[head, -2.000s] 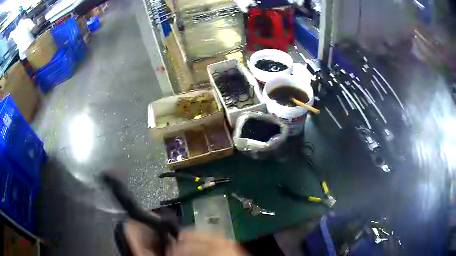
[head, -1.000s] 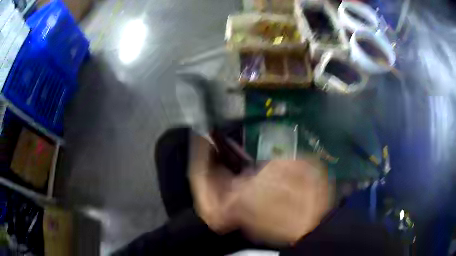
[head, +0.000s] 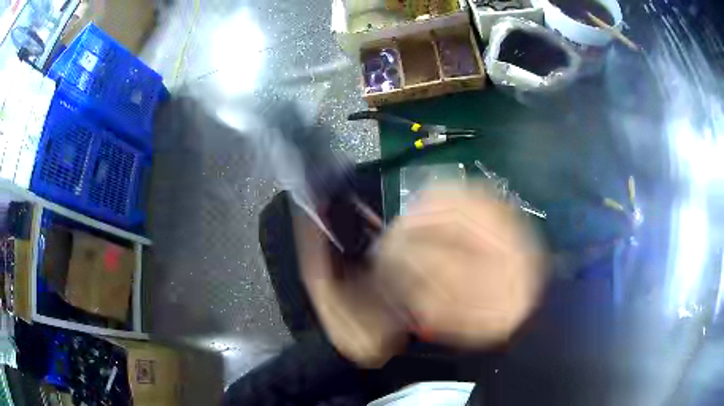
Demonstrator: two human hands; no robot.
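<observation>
A long dark lock housing (head: 321, 162), strongly blurred, points up and left from my hands over the lap. My left hand (head: 337, 305) is closed around its lower part. My right hand (head: 468, 266) is a large blur close to the camera, at the housing's lower right end; its fingers and anything in them cannot be made out. A metal base plate (head: 413, 178) lies on the green bench top, partly behind my right hand. Circlip pliers (head: 433, 136) with yellow marks lie open behind it.
Keys (head: 516, 198) and second pliers (head: 627, 208) lie to the right. A divided parts tray (head: 425, 89), a plastic-lined tub (head: 532, 79) and a white tub with a brush are behind. Blue crates (head: 103, 135) stand at left, above a shelf with cartons (head: 99, 270).
The view has swung down and left, so the bench things sit further right and more of the crates shows. Both hands stay together at the housing, which has shifted with them.
</observation>
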